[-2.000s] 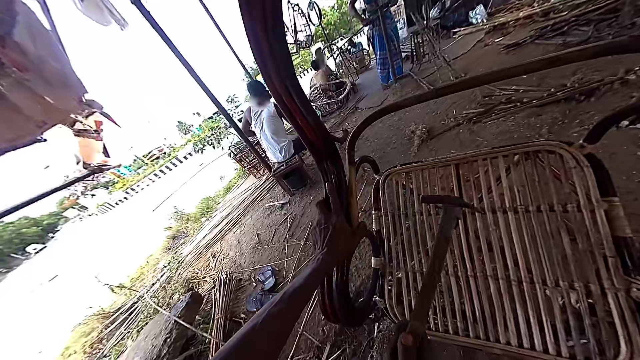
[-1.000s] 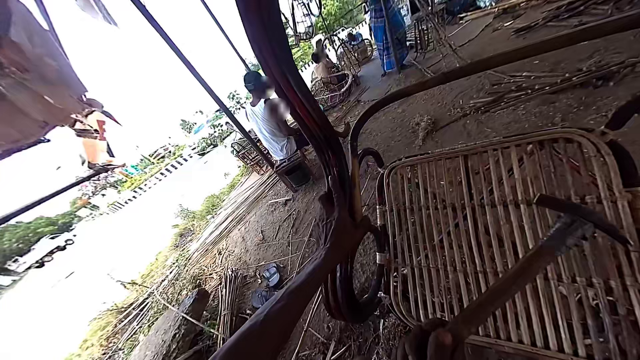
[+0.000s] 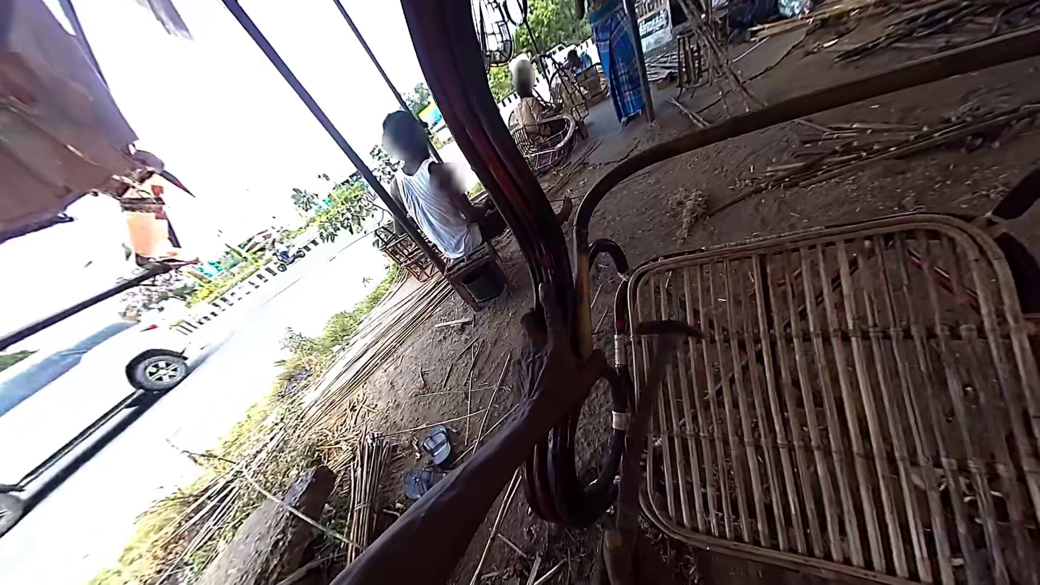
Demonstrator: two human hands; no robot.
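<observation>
My left hand point(image 3: 561, 361) is closed around the dark bent cane pole point(image 3: 496, 146) of a furniture frame, just above its curled lower end. A hammer point(image 3: 654, 406) stands nearly upright beside it, its head over the left edge of a slatted cane seat panel point(image 3: 812, 390). At the foot of its handle my right hand point(image 3: 621, 552) is dark and partly cut off by the lower edge, gripping the handle. Pale bindings wrap the curved cane between the pole and the panel.
A long curved cane rail point(image 3: 772, 106) arches over the panel. Sandals point(image 3: 437, 445), a log point(image 3: 280, 520) and cane bundles point(image 3: 390, 333) lie on the ground at left. A person in a white top point(image 3: 439, 203) sits beyond; others are farther off. A white car point(image 3: 154, 366) is on the road.
From one second ago, the hammer has swung left, from over the panel to beside the curled cane. My left hand stays on the pole. A white car has come into view on the road.
</observation>
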